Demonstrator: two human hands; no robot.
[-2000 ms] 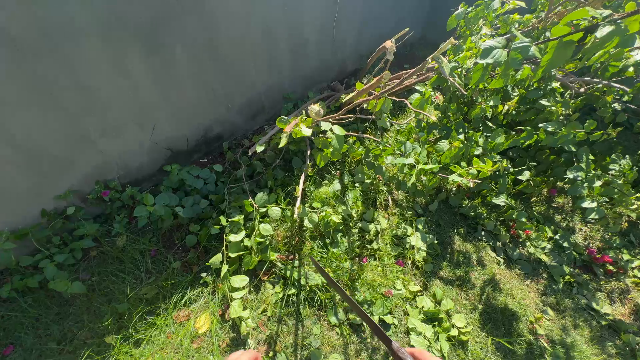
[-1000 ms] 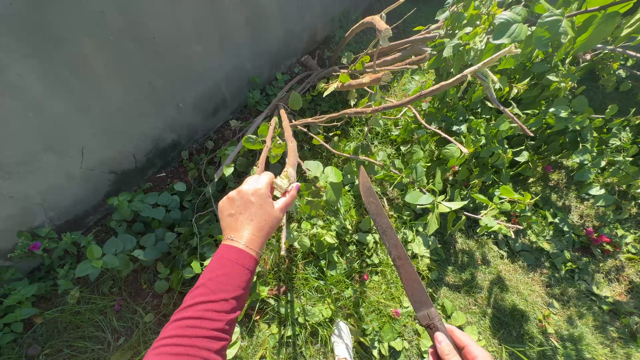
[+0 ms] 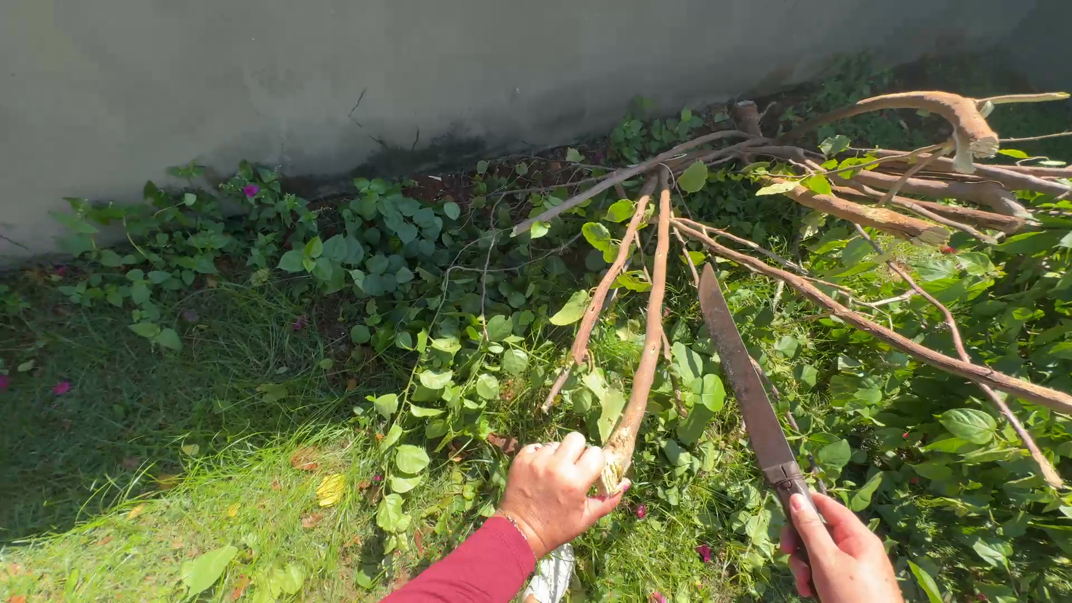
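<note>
My left hand, below a dark red sleeve, grips the chopped lower end of a woody branch. That branch runs up and away to a low cluster of stems near the wall. To its left hangs a thinner forked stem. In my right hand is the handle of a machete with a dark, worn blade, its tip pointing up and away, apart from the held branch. A long thin branch passes behind and right of the blade.
A grey wall runs across the back. Several cut, thick branches jut out at the right, above dense leafy growth. Leafy vines line the wall's foot. Sunlit grass lies at lower left, and a white shoe shows below my left hand.
Two seconds ago my hands were barely in view at the bottom edge; one second ago the left was on the branch. The branch end has since come lower and nearer. The view has shifted left.
</note>
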